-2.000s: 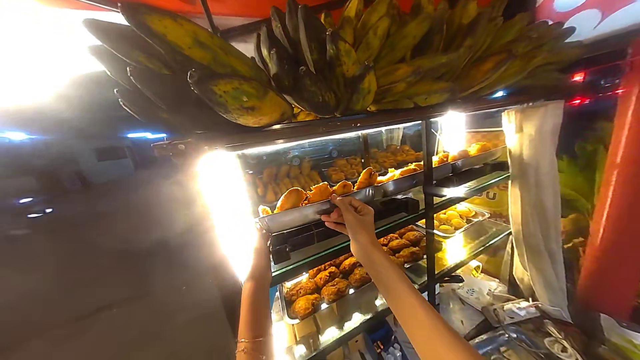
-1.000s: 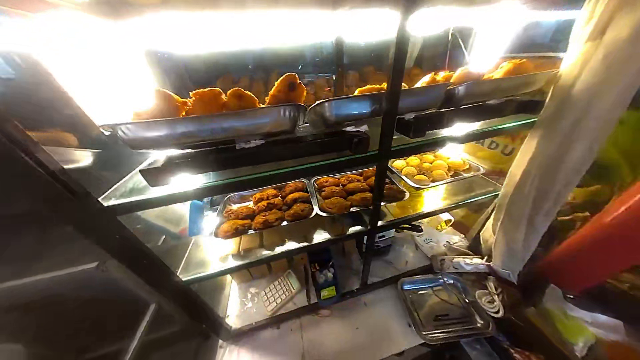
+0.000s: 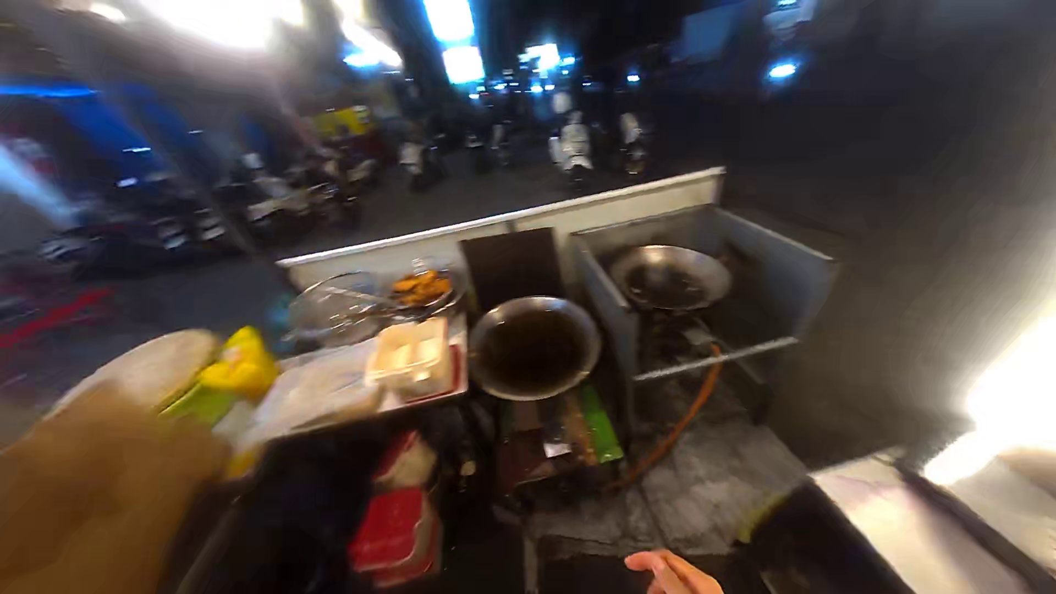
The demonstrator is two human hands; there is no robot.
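Observation:
At the bottom edge, right of the middle, my right hand (image 3: 672, 573) shows only its fingers, pointing up and left. Its palm is cut off, and whether it holds anything cannot be told. My left hand is out of view. Beyond the fingers stands a wide metal wok (image 3: 535, 348) of dark liquid. A second wok (image 3: 670, 278) sits inside a metal wind guard (image 3: 747, 239). Left of the woks, a side table carries a pale plastic container (image 3: 410, 355) and a bowl of orange-brown fried food (image 3: 422, 287).
An orange hose (image 3: 685, 421) runs down from the wind guard. Red-lidded containers (image 3: 394, 528) stand low, left of the middle. A yellow plastic bag (image 3: 247, 363) lies farther left, near a large blurred brown thing (image 3: 99, 495). Parked motorbikes (image 3: 573, 140) stand beyond.
The view has swung from the lit display case to the woks. Two seconds ago both hands were at a tray in the case; now only some fingers of one hand show.

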